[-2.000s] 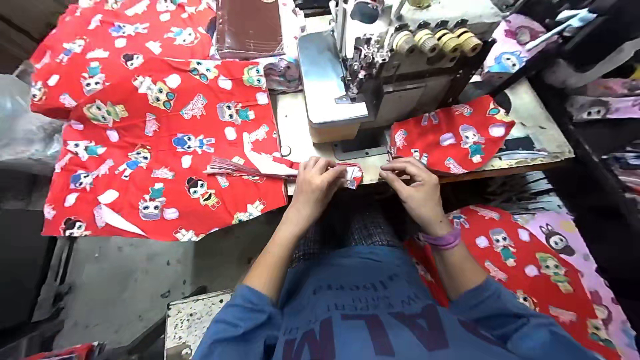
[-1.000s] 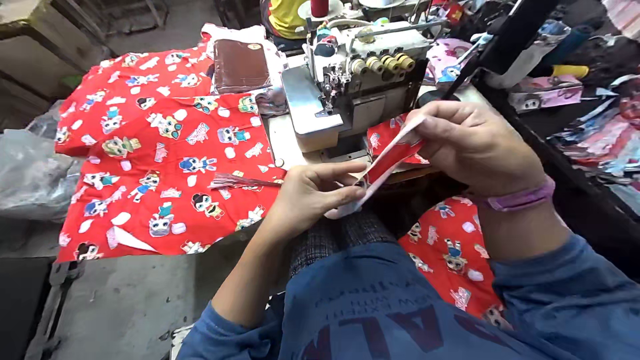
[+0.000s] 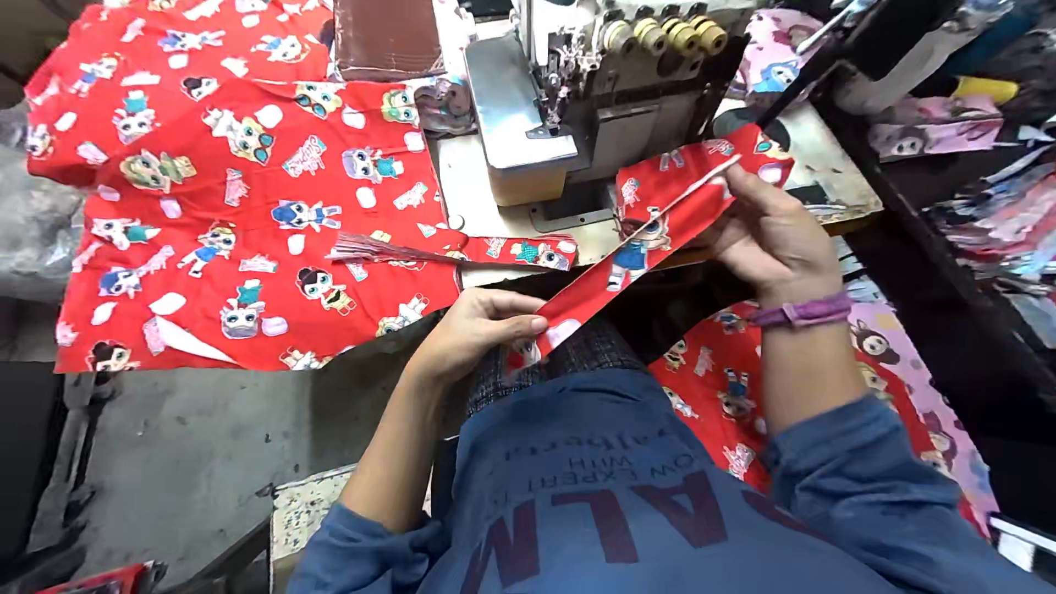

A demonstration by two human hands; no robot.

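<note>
A folded strip of red printed fabric (image 3: 602, 272) stretches slantwise between my two hands, above my lap. My left hand (image 3: 487, 330) pinches its lower end between thumb and fingers. The upper right end is in my right hand (image 3: 780, 227), which wears a purple wristband. Behind the strip stands an overlock sewing machine (image 3: 627, 107), with another red printed piece (image 3: 676, 169) lying at its right front. A stack of narrow red strips (image 3: 495, 250) lies on the table edge left of my hands, its layered ends fanned out over the large red printed cloth (image 3: 272, 223).
A brown box-like object (image 3: 388, 37) lies behind the machine's left side. More red printed fabric (image 3: 718, 396) hangs at the right of my lap, beside pink printed cloth. Fabric scraps (image 3: 1006, 223) are heaped at the far right. A clear plastic bag (image 3: 37, 223) is at the left.
Two seconds ago both hands were close together at the table edge. They are now apart with the strip stretched between them. Since one second ago, my right hand has lowered toward the table edge.
</note>
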